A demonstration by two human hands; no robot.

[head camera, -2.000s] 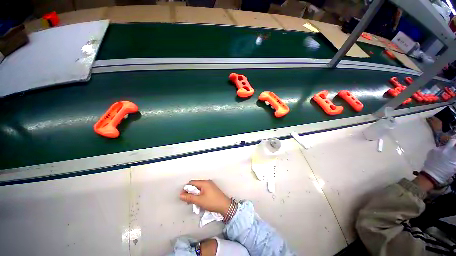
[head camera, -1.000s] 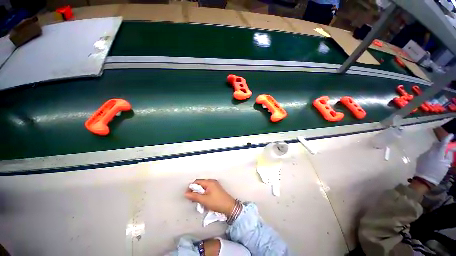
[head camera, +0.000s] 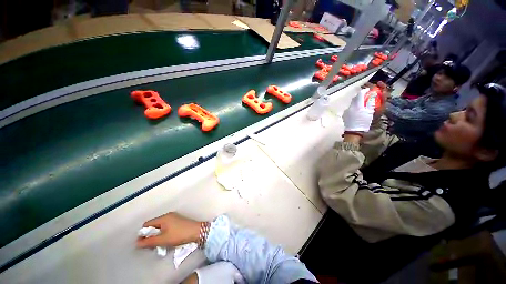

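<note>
My bare right hand [head camera: 173, 230] rests on the pale bench top, its fingers closed around a crumpled white wiping cloth [head camera: 148, 231]. Loose ends of the cloth stick out below the hand. My left hand [head camera: 216, 274], in a white glove, lies against my right sleeve at the bottom edge. It is mostly cut off and its fingers are hidden. Orange controller shells [head camera: 151, 104] lie on the green conveyor belt [head camera: 111, 144] beyond the bench; another shell [head camera: 198, 116] is just right of the first.
A clear bottle [head camera: 226, 154] stands by a yellow paper [head camera: 224, 176] on the bench. Another bottle [head camera: 318, 107] stands further right. A person [head camera: 388, 194] sits at my right, a white-gloved hand holding an orange shell. A metal post [head camera: 279, 30] rises behind the belt.
The view has turned right, bringing the seated people into sight and leaving the leftmost shell and white board out. My right hand still holds the cloth on the bench.
</note>
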